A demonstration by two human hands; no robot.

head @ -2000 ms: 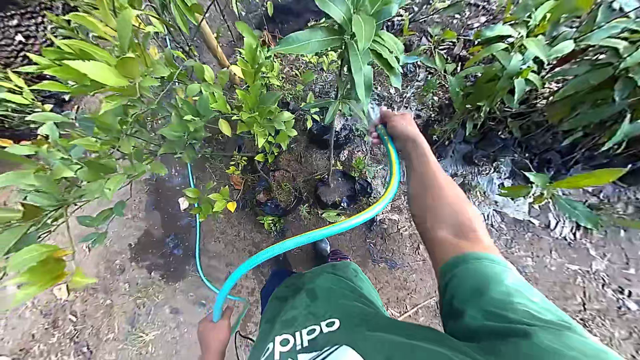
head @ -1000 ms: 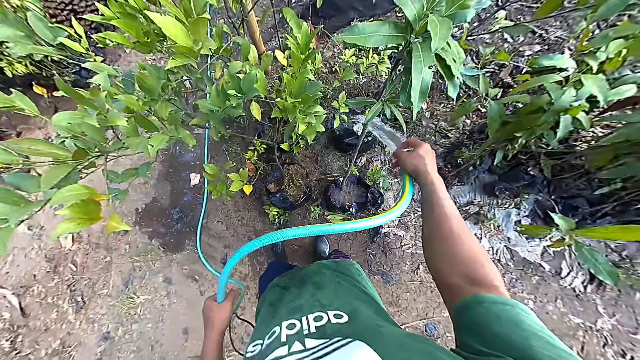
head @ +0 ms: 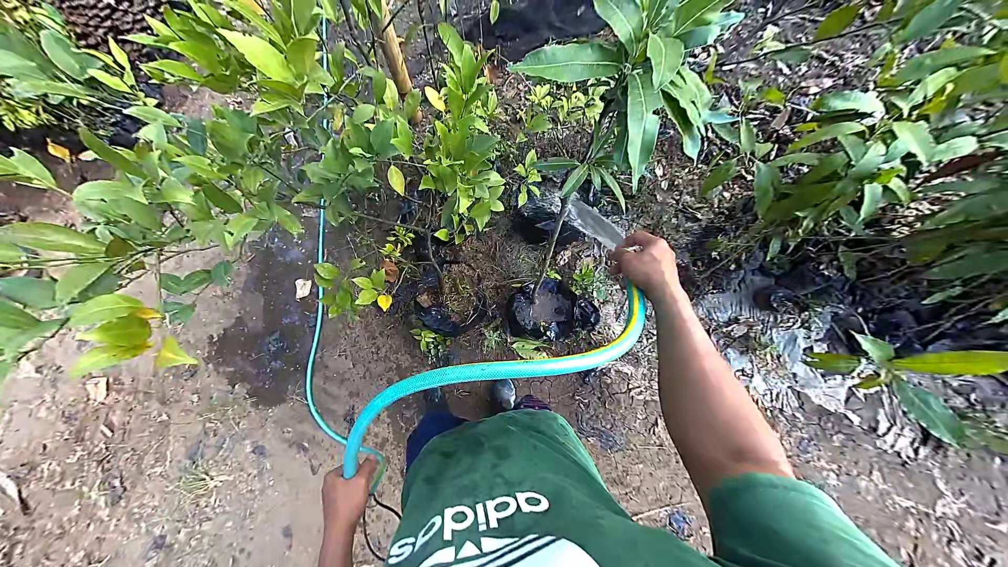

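Note:
A teal garden hose with a yellow stripe [head: 488, 372] arcs across in front of my body. My right hand [head: 650, 264] is closed around its outlet end, and a fan of water [head: 594, 224] sprays from it to the upper left, onto a black plastic plant bag [head: 539, 216] partly hidden by leaves. Lower down at the left, my left hand [head: 346, 492] grips the hose's other visible stretch. Between my feet and the spray stands a black grow bag [head: 542, 311] with a thin stem and wet, pooled soil. Another planted bag [head: 447, 303] is just left of it.
Leafy saplings [head: 189, 173] crowd the left, and long-leaved plants [head: 866, 157] fill the right. A thinner part of the hose [head: 319, 315] runs along the ground past a wet patch [head: 264, 331]. A wooden stake [head: 394, 55] stands at the top. Torn plastic sheeting [head: 795, 354] lies at right.
Water now fans out plainly from the hose end, where two seconds ago little of it showed. The view has shifted somewhat. Both hands have kept hold of the hose.

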